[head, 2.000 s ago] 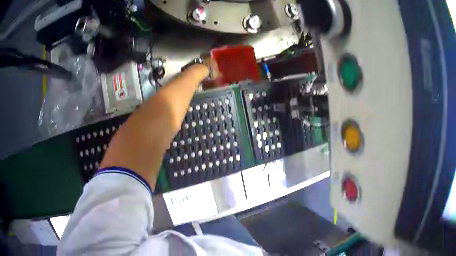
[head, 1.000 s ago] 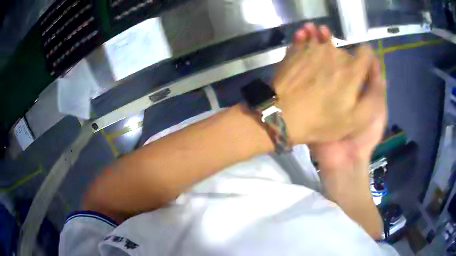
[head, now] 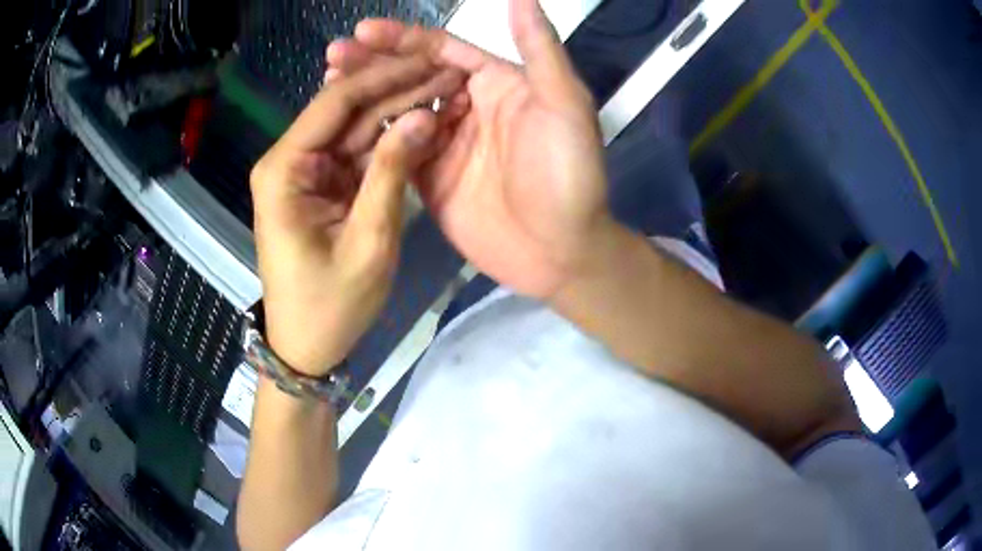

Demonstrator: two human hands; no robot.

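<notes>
My left hand, with a banded watch on its wrist, is palm-up at left of centre. Its thumb presses small shiny metal components against its curled fingers; their exact number and shape are unclear. My right hand is beside it, palm turned up and fingers apart, with its inner edge against the left fingers. I see nothing held in the right palm. Both hands are raised in front of my white shirt.
Black parts trays with rows of pale parts lie at left, below a pale machine edge. A green surface lies behind my left hand. Grey floor with yellow lines is at upper right. Teal and dark objects are at right.
My left hand has left the red bin. The hands were overlapped one second ago; now they are turned up side by side, showing the small parts. The view has swung round.
</notes>
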